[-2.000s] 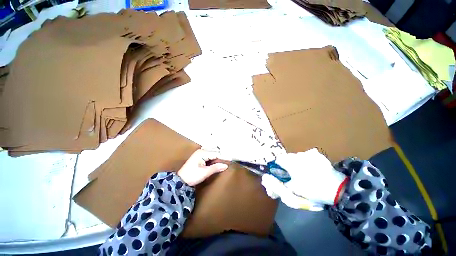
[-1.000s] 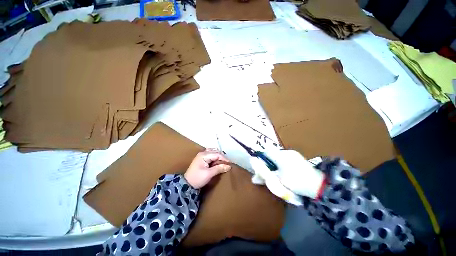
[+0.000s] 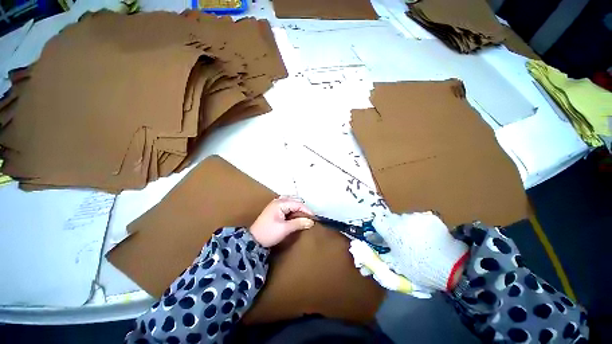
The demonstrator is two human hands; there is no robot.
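A brown panel (image 3: 194,208) lies at the table's front edge, its right part hanging over towards me. My bare left hand (image 3: 285,220) pinches the panel's upper edge between thumb and fingers. My right hand (image 3: 409,248), in a white knitted glove with yellow patches and a red cuff edge, holds dark scissors (image 3: 345,228). The blades point left and lie at the panel's edge, beside my left fingertips. The blade tips are partly hidden, and whether they are parted cannot be told.
A large fanned brown stack (image 3: 100,101) lies at left, and a neater brown pile (image 3: 436,148) at right. Dark offcuts (image 3: 362,191) lie on the white paper. A blue tray (image 3: 220,5), a far brown stack (image 3: 456,23) and yellow pieces (image 3: 570,101) lie farther off.
One second ago the scissors were raised off the panel, pointing up-left. Now they are back down at its edge by my left fingers. My left hand still pinches the same edge.
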